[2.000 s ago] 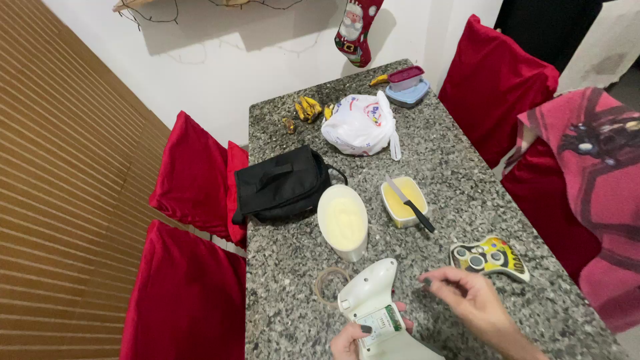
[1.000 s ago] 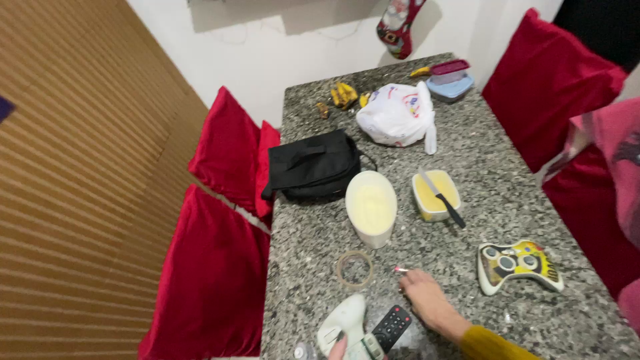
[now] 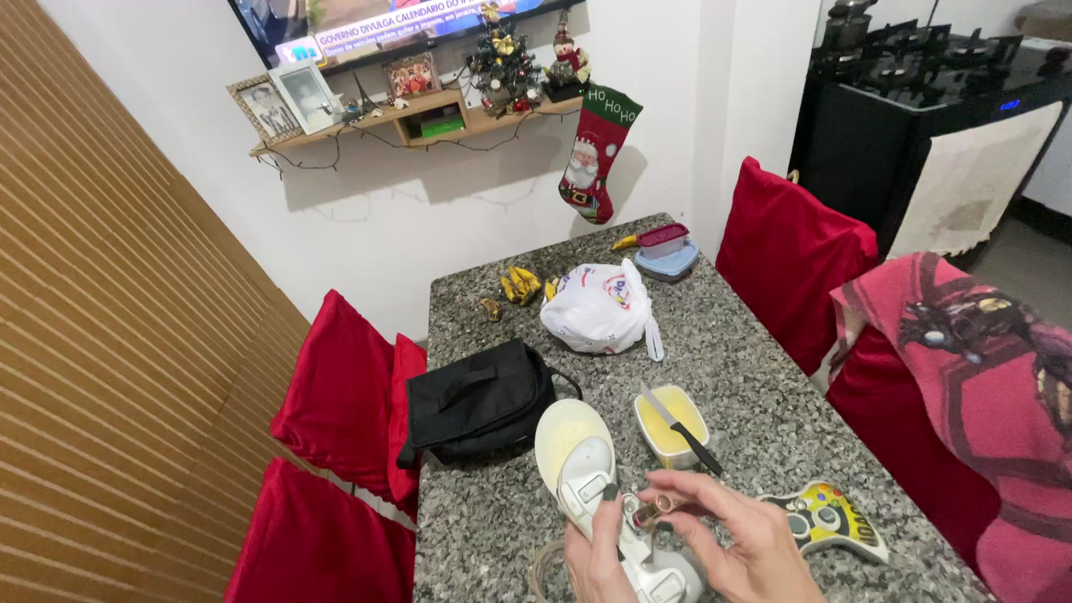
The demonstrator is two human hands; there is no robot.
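My left hand (image 3: 596, 548) holds a white game controller (image 3: 589, 459), its handle overlapping an oval tub with pale yellow contents (image 3: 549, 435). Over the controller's middle, my right hand (image 3: 741, 532) pinches a small cylinder with a metallic end (image 3: 656, 507), which looks like a battery. To the right on the table lies a second controller, white with a yellow patterned face (image 3: 837, 519). A table knife with a black handle (image 3: 693, 445) rests across a square tub of yellow spread (image 3: 685, 404). A clear ring, perhaps a tape roll (image 3: 544, 565), is partly hidden beside my left hand.
On the granite table (image 3: 737, 360) are a black bag (image 3: 477, 402), a tied white plastic bag (image 3: 599, 310), bananas (image 3: 520, 286) and lidded containers (image 3: 666, 251). Red-covered chairs (image 3: 335, 385) flank it. Beyond are a wall shelf (image 3: 377, 126), a stocking (image 3: 596, 159) and a stove (image 3: 888, 92).
My right hand has come from the tabletop to the controller with the small cylinder. The controller has moved up over the oval tub. The remote seen earlier beside it no longer shows. The view has tilted upward.
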